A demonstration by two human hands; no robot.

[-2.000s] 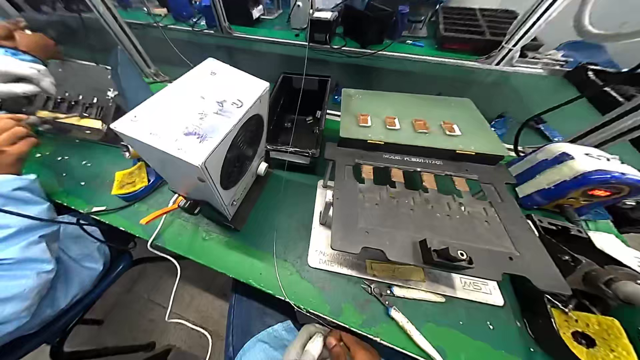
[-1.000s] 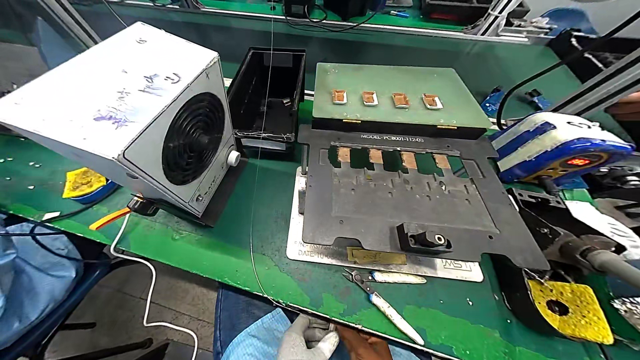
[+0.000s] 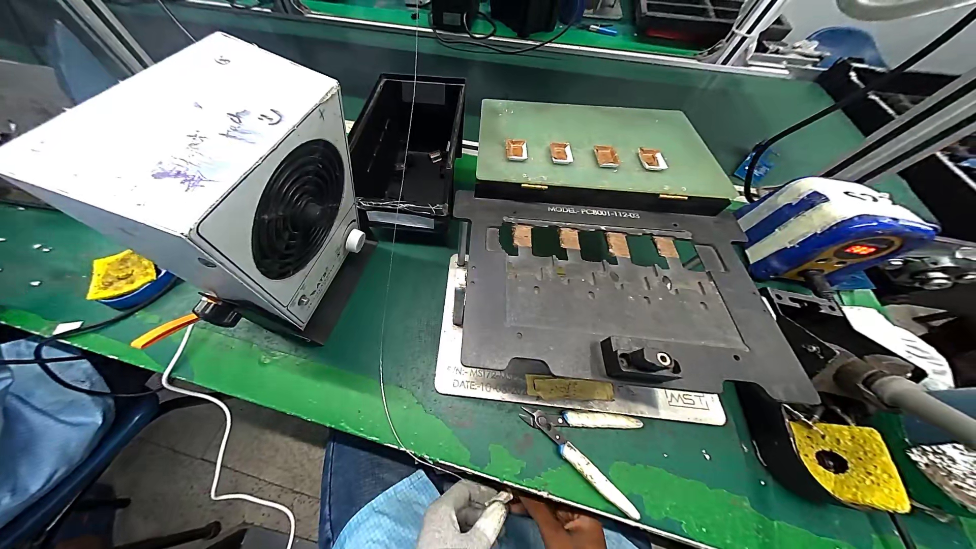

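My left hand (image 3: 463, 516), in a pale grey glove, is at the bottom edge of the view, below the bench edge, with its thumb and fingertips pinched on the end of a thin wire (image 3: 387, 328). The wire runs up past the black bin. My right hand (image 3: 560, 524), bare, is close beside it, its fingers bent near the left fingertips; whether it grips anything is hidden. Side cutters (image 3: 583, 457) with whitish handles lie spread on the bench above the hands. Behind them a black fixture plate (image 3: 618, 320) rests on a metal base plate (image 3: 663, 404), with a hinged green lid (image 3: 595, 122) raised at its back.
A white fan unit (image 3: 175, 145) stands at the left, beside a black bin (image 3: 408, 152). At the right are a blue and white soldering station (image 3: 835, 229), an iron in its holder (image 3: 900, 389) and a yellow sponge (image 3: 854, 465). Another yellow sponge (image 3: 122, 274) sits far left.
The view has shifted since two seconds ago, and the neighbouring person's hands are out of it. Both my hands remain close together below the bench edge.
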